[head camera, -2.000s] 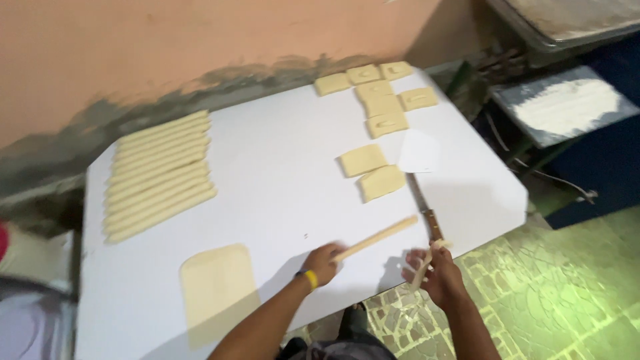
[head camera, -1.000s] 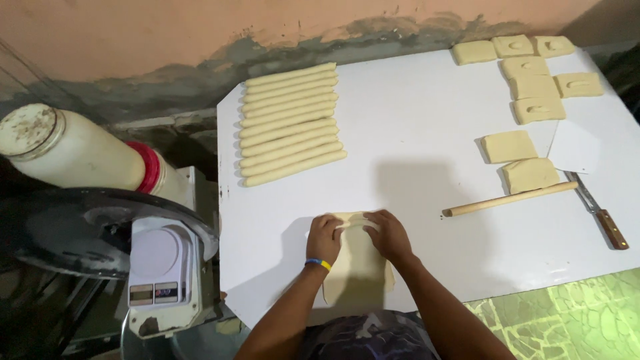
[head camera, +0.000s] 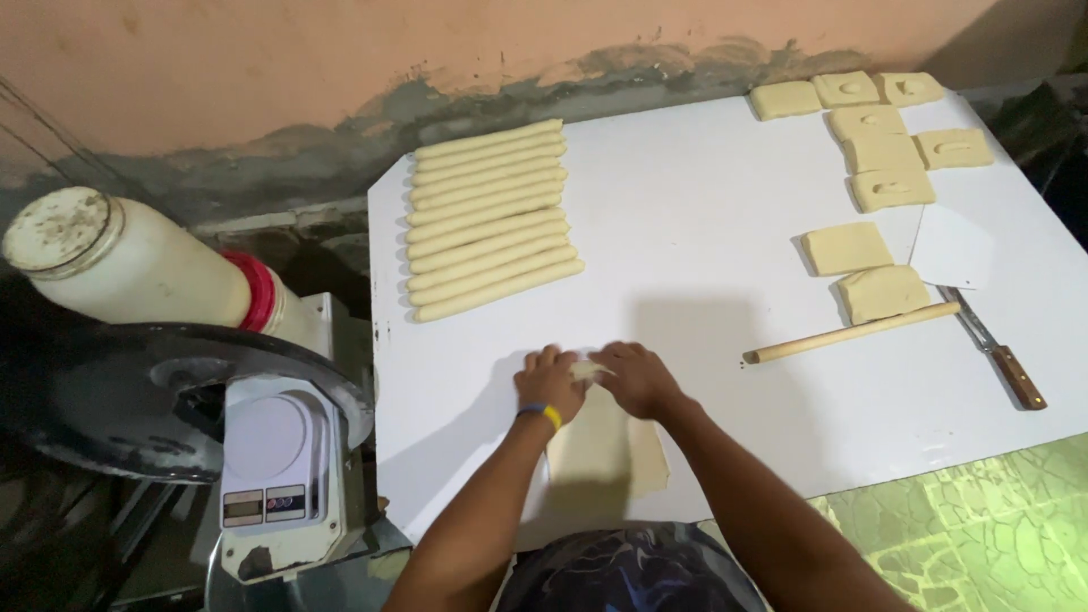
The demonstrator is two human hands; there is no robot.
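A flat sheet of dough lies on the white table near its front edge. Both hands are at its far end, where the edge is curled up between them. My left hand, with a blue and yellow wristband below it, has its fingers on the left of the curl. On the right of the curl is my right hand, slightly blurred, fingers bent over the dough. Beyond them, several rolled dough sticks lie side by side. A thin wooden rolling pin rests to the right, touching or close to a dough piece.
Several flat dough pieces lie at the back right, some with small dough bits on top. Near them are a white plastic scraper and a wooden-handled knife. At left stand a kitchen scale, a black round pan and a plastic jar.
The rolling pin, in my left hand two seconds ago, now lies on the table. My right hand has left the knife area; both hands are at the dough sheet's far end. The view has swung left.
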